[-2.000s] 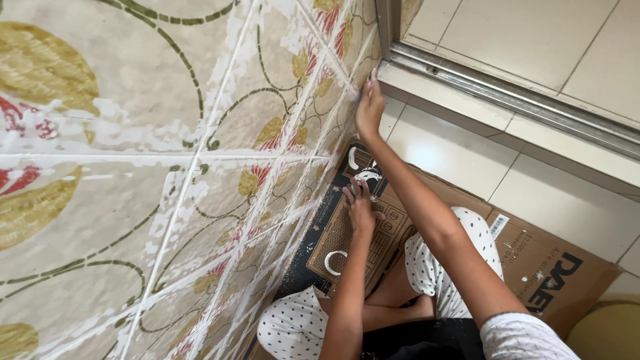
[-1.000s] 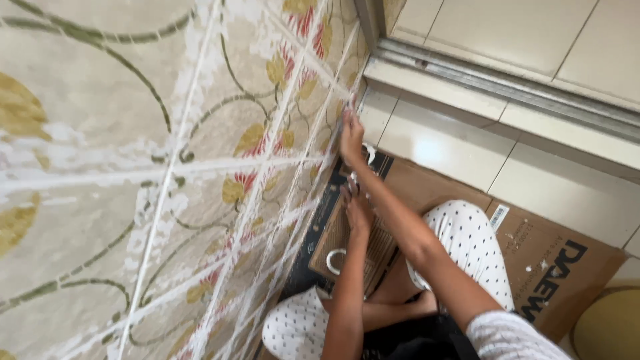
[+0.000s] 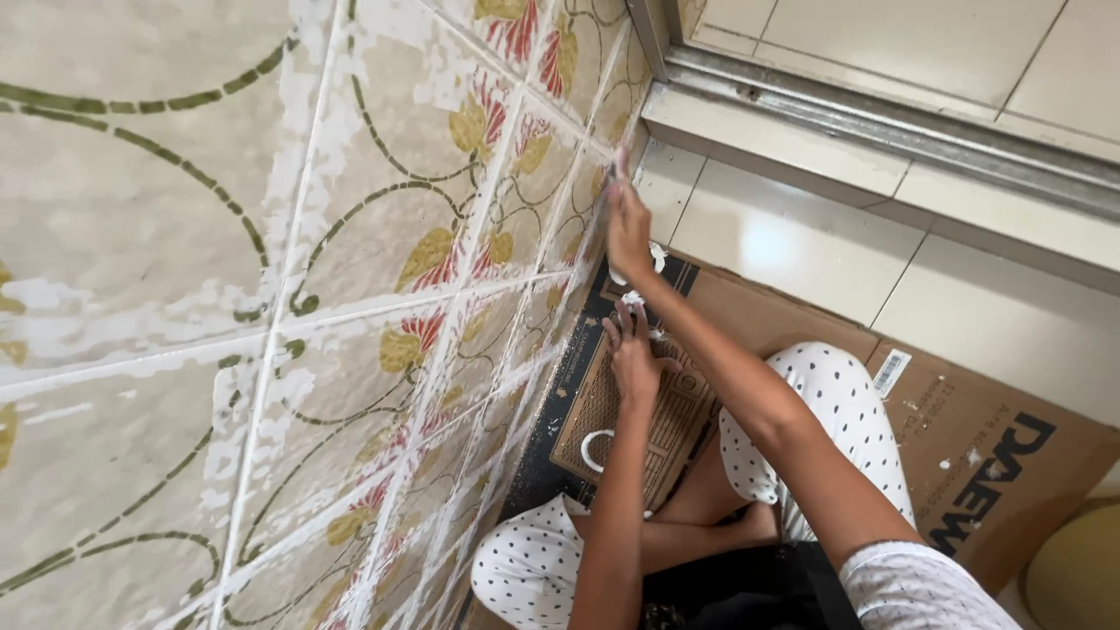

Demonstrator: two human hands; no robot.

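A patterned tile wall (image 3: 367, 219) fills the left side, its joints and nearby tile faces smeared with white grout. My right hand (image 3: 628, 223) is raised against the wall near the corner, fingers stretched along a joint; whether something small is between them cannot be made out. Below it, my left hand (image 3: 634, 359) hovers over the flattened cardboard, fingers spread, with white paste on the fingertips. A white paste lump (image 3: 656, 255) shows just past my right wrist. A white ring-shaped mark (image 3: 597, 450) lies on the printed cardboard (image 3: 752, 306) left of my left forearm.
A metal sliding-door track (image 3: 840, 114) runs above a tiled step (image 3: 779, 149) at the upper right. Glossy floor tiles (image 3: 805, 236) lie between step and cardboard. A rounded yellowish object (image 3: 1076, 569) stands at the lower right. My crossed legs rest on the cardboard.
My right hand has moved down along the wall from near the door frame, where it was two seconds ago. My left hand stays low over the cardboard, fingers spread.
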